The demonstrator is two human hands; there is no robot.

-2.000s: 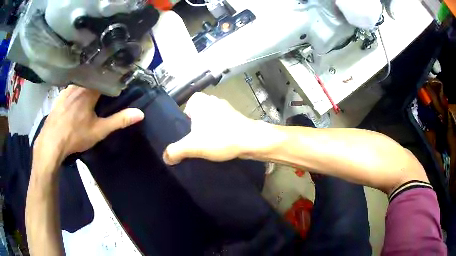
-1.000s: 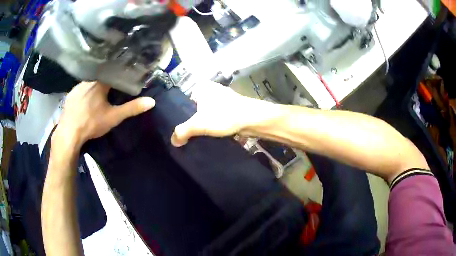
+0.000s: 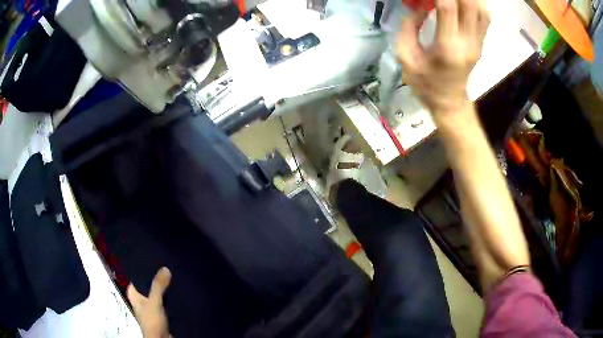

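The black part-sewn bag body (image 3: 225, 198) lies long across the lap and the white table's edge. Its upper end is at the presser foot and needle area (image 3: 193, 99) of the white-grey sewing machine (image 3: 132, 49), by the cylinder arm (image 3: 244, 115). My left hand (image 3: 151, 304) is low at the picture's bottom, thumb up against the black fabric; the rest is cut off or hidden, so its grip is unclear. My right hand (image 3: 444, 56) is off the fabric, over the machine's far end at a small red part (image 3: 418, 4); what its fingers touch is unclear.
Black panels (image 3: 46, 244) lie on the white table (image 3: 63, 323) at left, and a black bundle (image 3: 43, 72) behind them. The foot pedal (image 3: 316, 210) is on the floor near my leg (image 3: 397, 264). A crate with orange-brown scraps (image 3: 562, 191) stands at right. An orange disc (image 3: 567, 26) is top right.
Both hands have left the fabric near the needle: my right hand moved up and right to the machine's far end, my left hand down to the bottom. The view has shifted too.
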